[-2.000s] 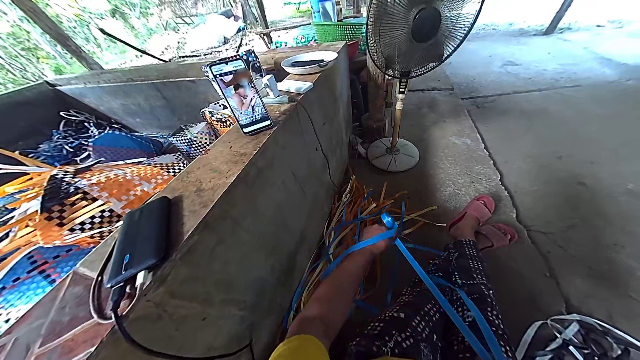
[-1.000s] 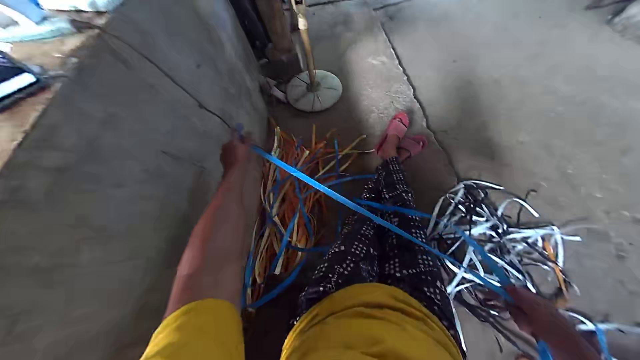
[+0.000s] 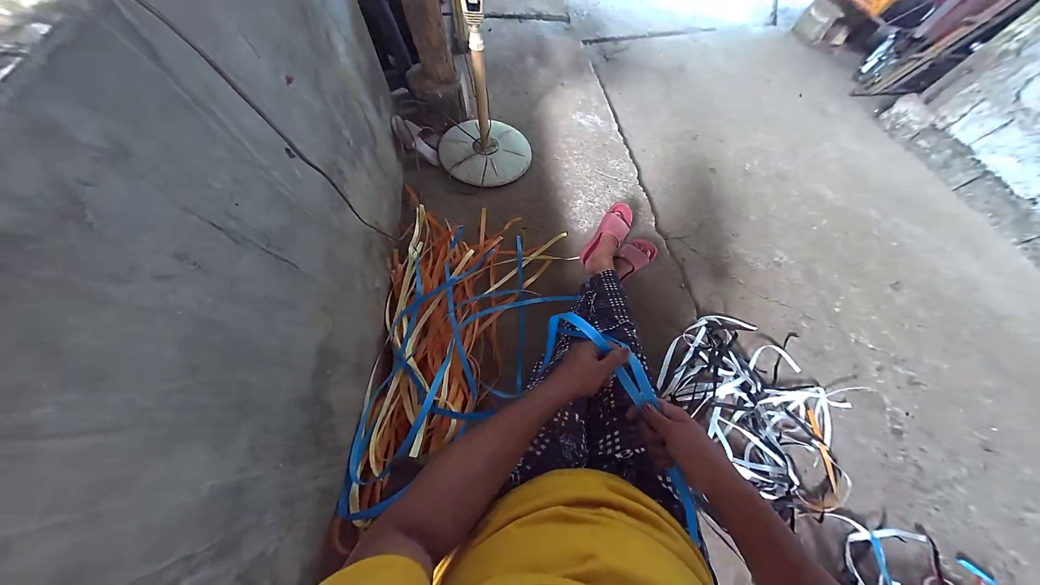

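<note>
Blue plastic strapping (image 3: 638, 378) runs in folded lengths between my hands, over my patterned trousers. My left hand (image 3: 591, 367) is closed on the strapping near a loop at its upper end. Lower and to the right, my right hand (image 3: 668, 431) grips the same strapping, and a length hangs down below it. Left of my legs lies a heap of orange and cream strips (image 3: 447, 325) with blue strips across it. On my right, white and black strips (image 3: 760, 414) lie tangled on the floor.
A grey concrete wall (image 3: 203, 325) rises close on my left, with a dark cable (image 3: 268, 118) along it. Ahead stand a fan's round base (image 3: 485, 154) and a wooden post (image 3: 431, 49). My feet wear pink sandals (image 3: 615, 223). Assorted items (image 3: 926, 41) lie at the far right.
My hands, spread wide apart with the blue strapping stretched between them a second ago, have come close together over my legs. The strapping is now folded. The view has turned down from the phone and ledge.
</note>
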